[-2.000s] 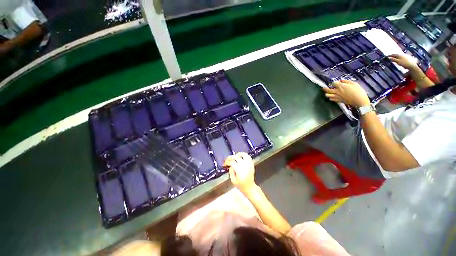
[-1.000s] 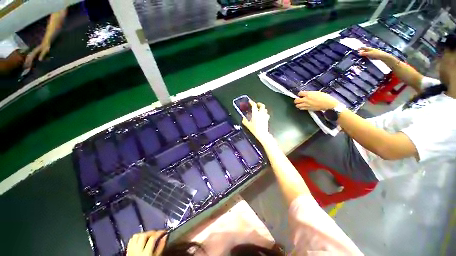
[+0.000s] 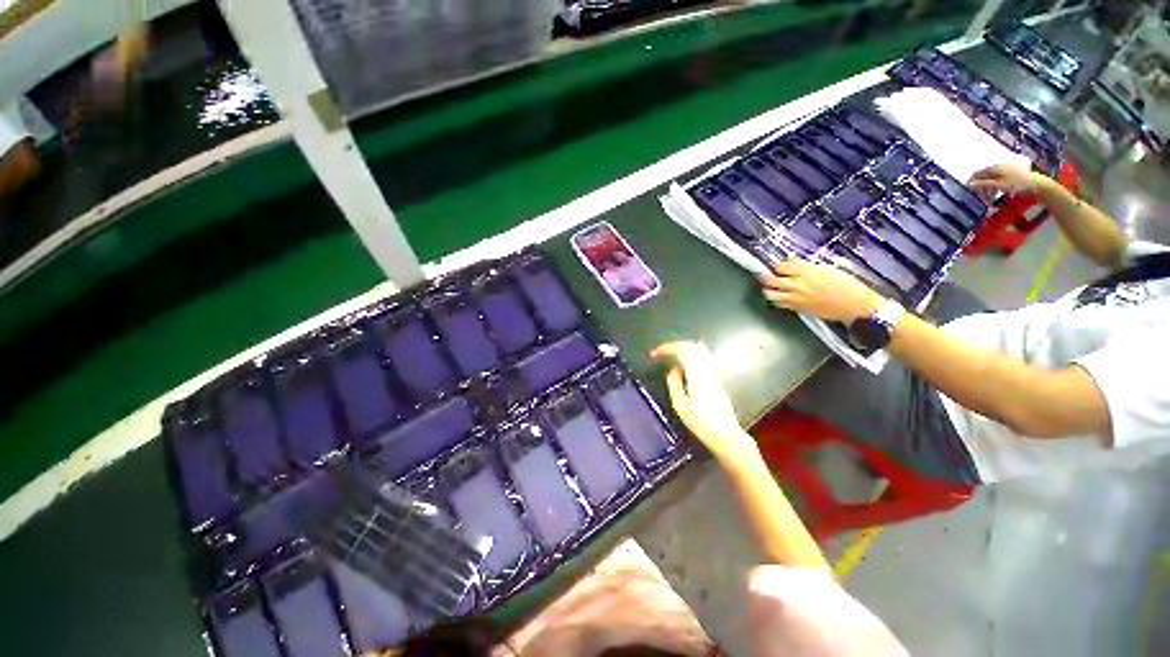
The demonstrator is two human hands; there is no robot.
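Note:
A black blister tray (image 3: 488,408) holds rows of purple phone cases (image 3: 400,353) on the dark green bench. A clear sticker sheet with a grid (image 3: 398,546) lies across the tray's lower left part. A smartphone (image 3: 616,264) with a pale rim and a lit reddish screen lies alone on the bench right of the tray. My right hand (image 3: 697,385) is empty, fingers apart, over the bench between the tray and the edge, below the phone and not touching it. My left hand is not in view.
A neighbour's hands (image 3: 821,293) are at another filled tray (image 3: 847,205) with white sheets (image 3: 949,135) on the right. A red plastic stool (image 3: 853,469) stands below the bench. A white post (image 3: 340,161) rises by the green conveyor (image 3: 513,141).
My right hand has drawn back from the smartphone, whose screen is now lit. My left hand has left the picture at the bottom. The view has shifted slightly.

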